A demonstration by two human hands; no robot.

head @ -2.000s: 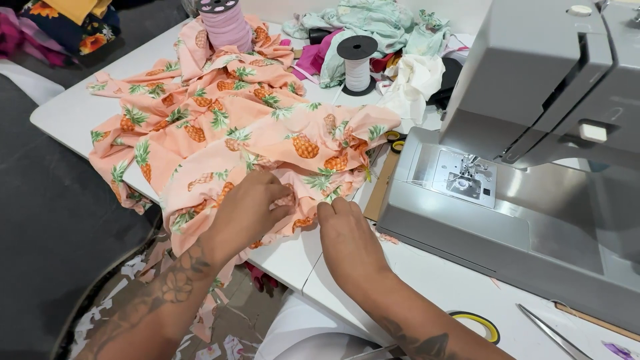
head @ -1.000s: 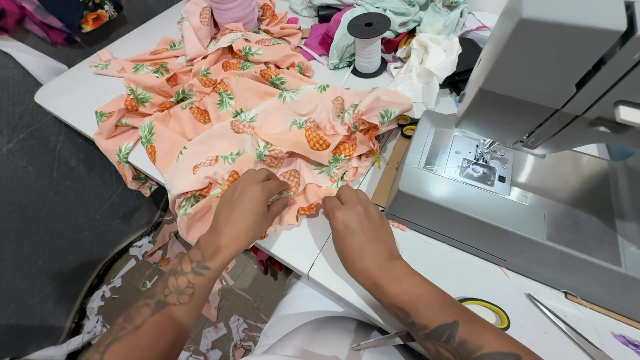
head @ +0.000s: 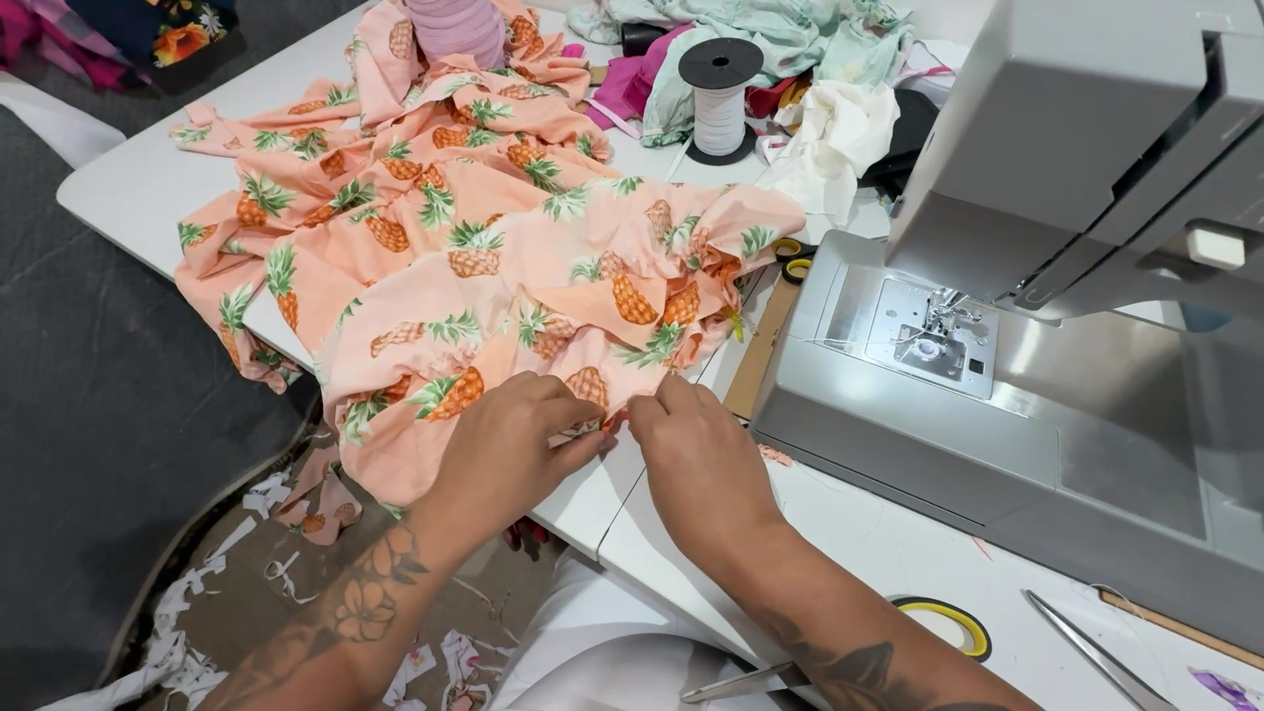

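Note:
Peach fabric with a pineapple print [head: 474,247] lies gathered and wrinkled over the white table, part of it hanging past the left edge. My left hand [head: 533,434] pinches the fabric's near edge between thumb and fingers. Close on its right, my right hand [head: 691,444] grips the same edge with its fingertips, a small gap between the two. The pinched bit of edge is mostly hidden by the fingers. To the right of the hands stands a grey sewing machine [head: 987,425], its presser foot [head: 943,311] over the lit needle plate.
Scissors [head: 1096,647] and a yellow-and-black ring handle [head: 943,627] lie at the lower right. Behind the fabric are a spool of white elastic [head: 719,109], a pink spool [head: 456,30], white cloth [head: 834,143] and mint fabric [head: 790,39]. Fabric scraps [head: 183,612] litter the floor.
Both hands stay at the fabric's near edge. The fabric there has shifted, with less of it bunched between and beneath the hands.

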